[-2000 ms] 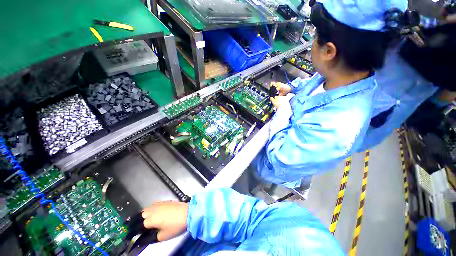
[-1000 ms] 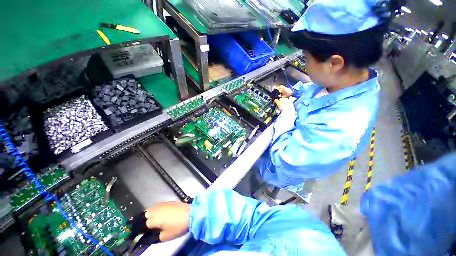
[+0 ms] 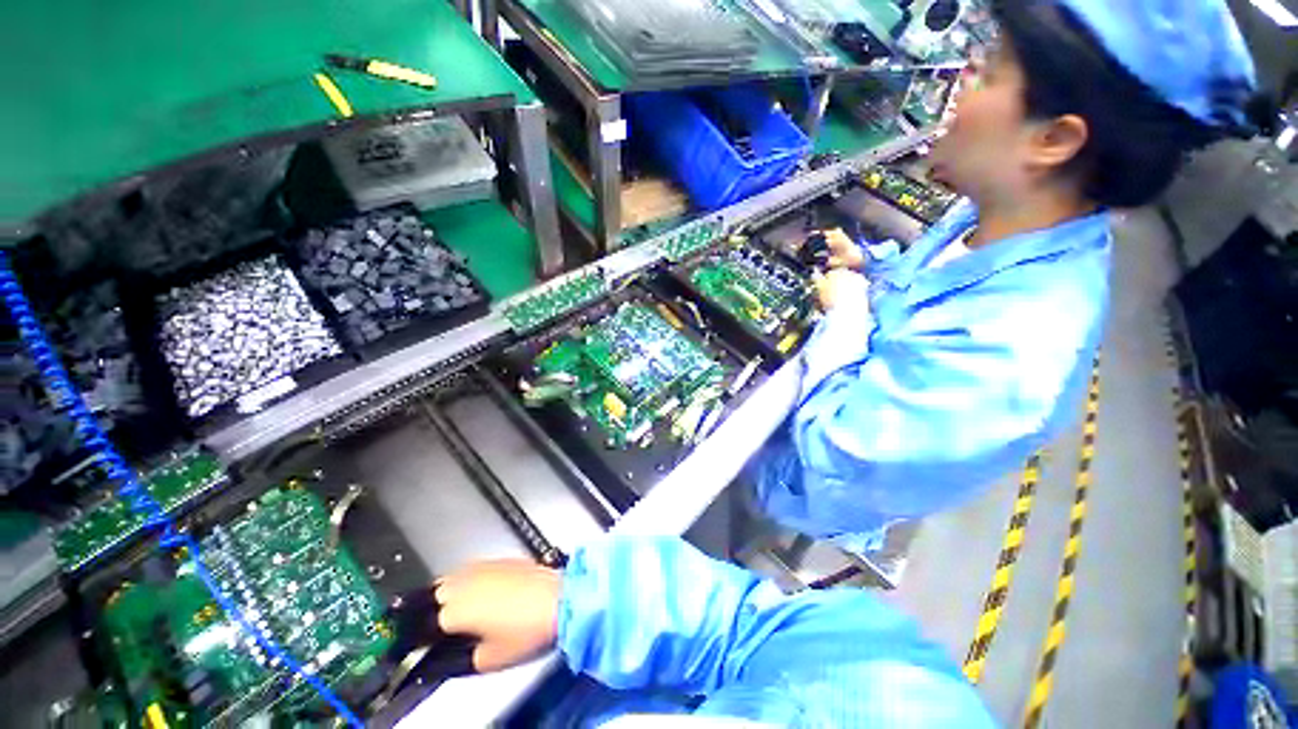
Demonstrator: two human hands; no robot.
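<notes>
A green circuit board crowded with small parts lies in a black carrier at the lower left. My right hand rests at the carrier's right front edge by the silver rail, with black coverings on the fingertips. Its fingers point down and left, and I cannot tell if they hold anything. My left hand is not in view. The blue coiled cord hangs across the board. A narrow green board strip lies on the rail behind it.
Behind the line are bins of white-silver pieces and dark blocks, with more dark pieces at the left. A second board lies further right on the conveyor. A seated worker handles another board beyond. Yellow-handled cutters lie on the shelf.
The view has shifted, so the line and bins sit further right. My right hand stays at the carrier's edge. A blue sleeve seen at the right one second ago is gone.
</notes>
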